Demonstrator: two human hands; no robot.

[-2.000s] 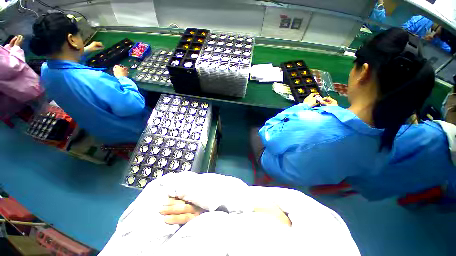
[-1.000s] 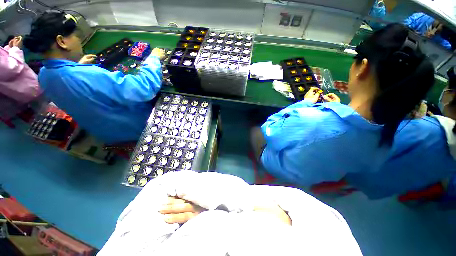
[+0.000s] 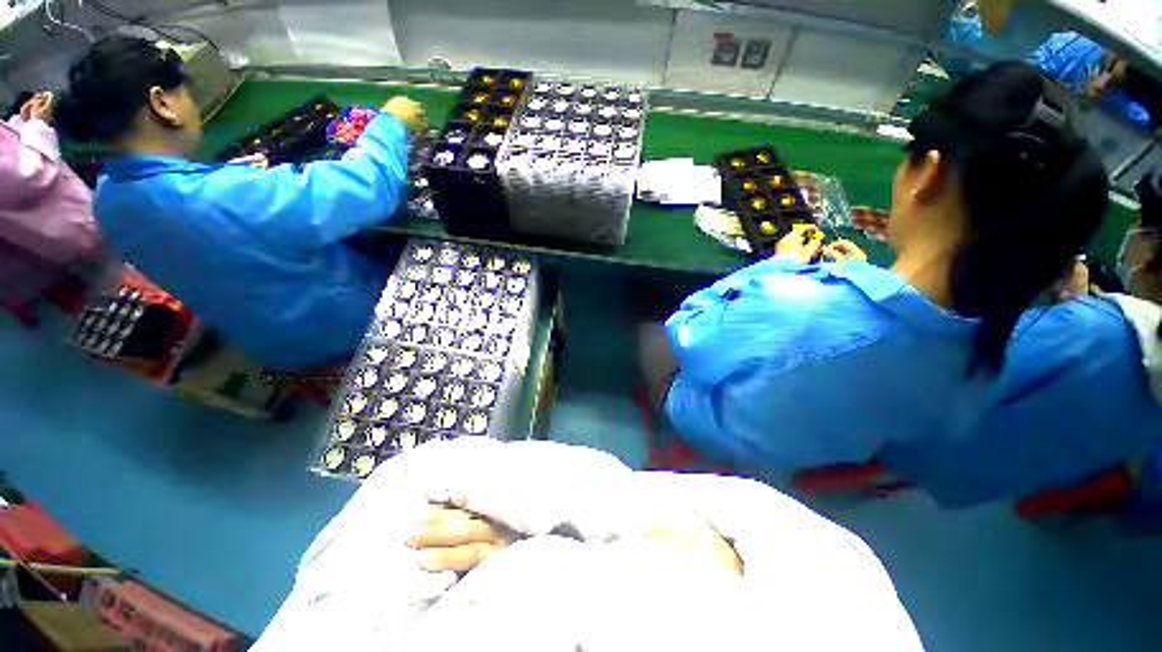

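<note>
My arms are folded in white sleeves at the bottom. My left hand [image 3: 461, 538] lies on the sleeve, fingers pointing left and slightly apart, with nothing seen in it. My right hand [image 3: 698, 545] is pale and mostly hidden by the sleeve; its fingers cannot be made out. Nearest in front, clear blister trays [image 3: 433, 363] of round silvery parts are stacked beside the bench. On the bench stand another blister tray stack [image 3: 573, 159] and black parts trays [image 3: 478, 147] with yellow and silvery parts. My hands touch none of them.
A worker in blue [image 3: 242, 236] sits left, another in blue [image 3: 816, 357] sits right, at the green bench [image 3: 688, 115]. The right one's fingers are by a black tray [image 3: 762, 198]. A person in pink [image 3: 45, 204] is far left. Red crates [image 3: 166, 618] stand lower left.
The left worker's far hand has moved up and right from the bench front to beside the black tray stack. The right worker's hands moved slightly. My folded arms have not visibly moved.
</note>
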